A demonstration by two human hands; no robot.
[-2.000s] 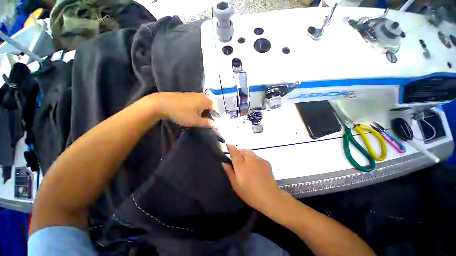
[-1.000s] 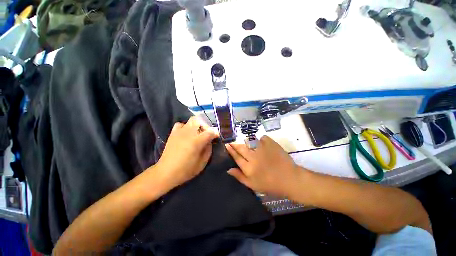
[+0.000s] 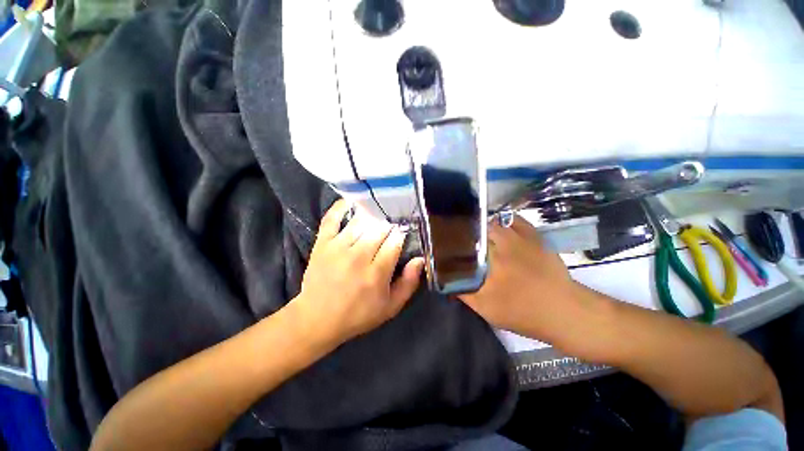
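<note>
Dark charcoal trousers [image 3: 145, 185] lie bunched left of the sewing machine [image 3: 547, 97] and run under its head toward the lap. My left hand [image 3: 357, 273] lies on the cloth just left of the needle area, fingers forward and pressed down. My right hand [image 3: 520, 282] is on the right side of the cloth, its fingertips partly hidden behind the shiny metal take-up lever guard [image 3: 451, 207]. The needle and presser foot are hidden. I cannot tell whether either hand grips the cloth or only presses it.
Right of my right hand lie a flat black phone-like rectangle [image 3: 621, 231], green-handled scissors [image 3: 677, 286], yellow-handled scissors [image 3: 725, 273], thin pink and blue sticks [image 3: 745, 260] and a black oval object [image 3: 764, 236]. The grey table edge [image 3: 560, 370] has ruler-like marks.
The view has moved closer to the machine head. Both hands have come together beside the needle area, and my right hand is now partly behind the metal guard. The cloth lies further under the head.
</note>
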